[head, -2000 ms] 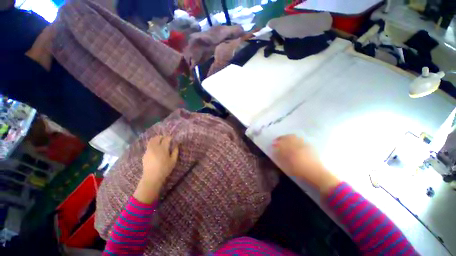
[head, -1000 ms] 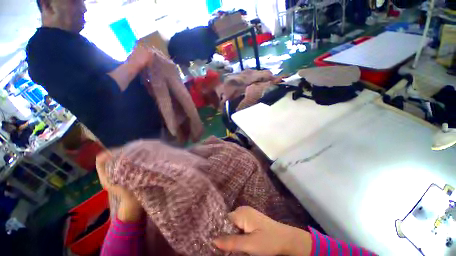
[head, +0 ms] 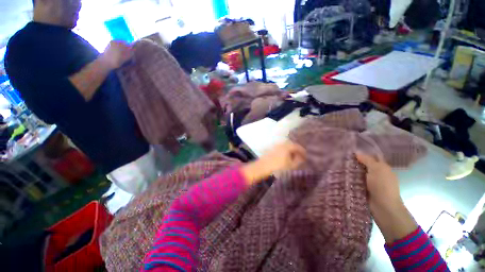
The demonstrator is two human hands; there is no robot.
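Note:
A bulky pink-brown tweed garment (head: 324,212) spreads from my lap over the white sewing table (head: 425,186), its far parts lying on the tabletop and blurred. My left hand (head: 287,159) is over the garment near the table's left edge, blurred, fingers curled; whether cloth is in it cannot be told. My right hand (head: 376,178) grips the garment's right side, thumb toward the cloth. Part of the sewing machine (head: 462,244) shows at the lower right, brightly lit.
A person in a dark top (head: 69,101) stands at the left, holding up matching tweed (head: 165,90). A red bin (head: 80,239) is on the floor at lower left. A cream lamp-like head (head: 461,167) is at the right. Dark and tweed pieces (head: 337,94) lie at the table's far edge.
The garment has moved from my lap up and right onto the table. Both hands have moved up and right. The standing person's tweed hangs more spread out, further left.

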